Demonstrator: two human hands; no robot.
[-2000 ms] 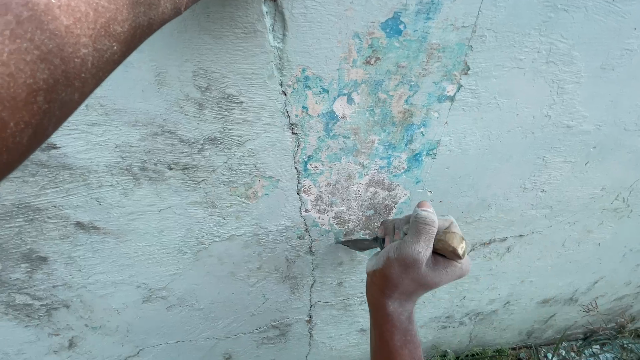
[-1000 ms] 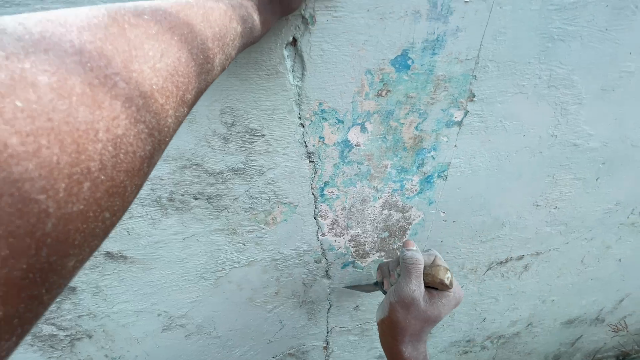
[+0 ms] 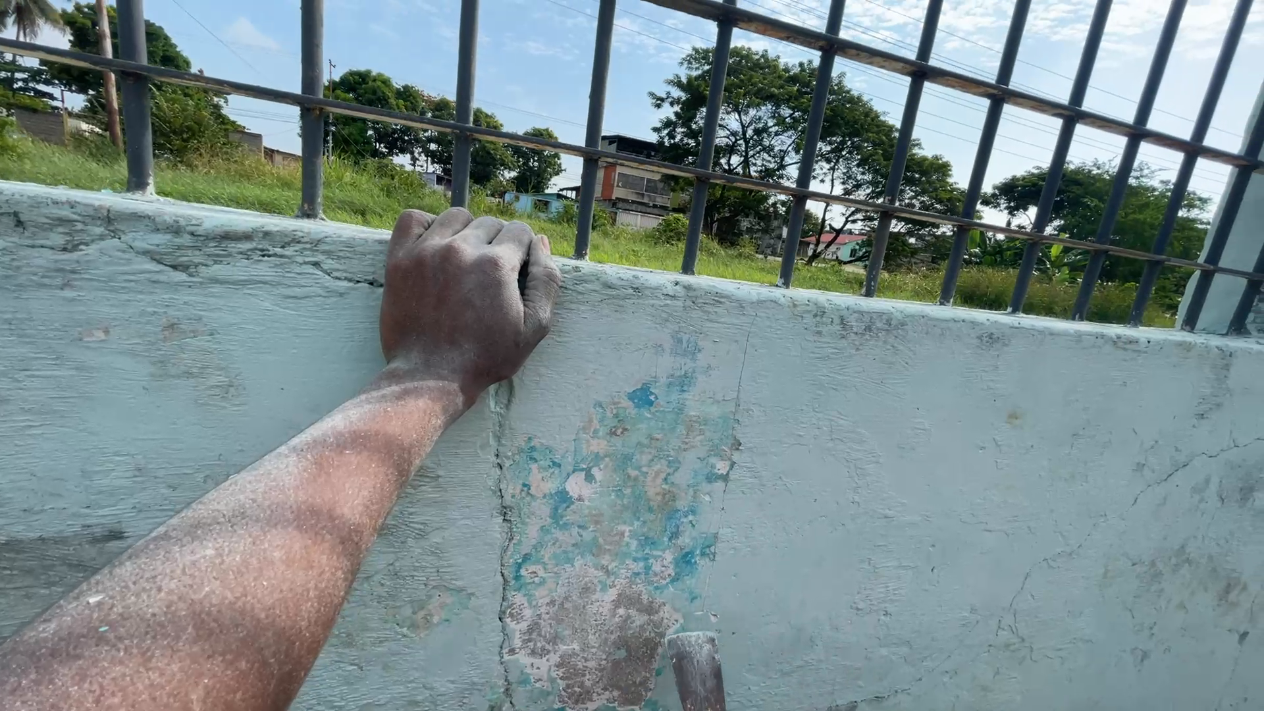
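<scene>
My left hand (image 3: 464, 291) is curled over the top edge of the painted masonry wall (image 3: 938, 474), knuckles up, beside a metal bar. Its forearm is dusted with pale powder. Below it, a long crack (image 3: 504, 533) runs down the wall. Right of the crack is a patch of flaking blue and turquoise paint (image 3: 632, 474), with bare grey plaster (image 3: 592, 642) at its lower end. The blade of a scraper (image 3: 696, 671) rises from the bottom edge of the view, its pale tip at the patch's lower right. My right hand is out of view below.
A grey metal bar fence (image 3: 706, 148) stands on top of the wall. Beyond it are grass (image 3: 326, 193), trees (image 3: 750, 128) and houses (image 3: 637, 188). A thinner crack (image 3: 1076, 553) crosses the wall at the right.
The view has swung up, bringing the wall top and fence in. My right hand, earlier seen holding the scraper by the bare plaster, has left the view. The scraper's blade now points upward.
</scene>
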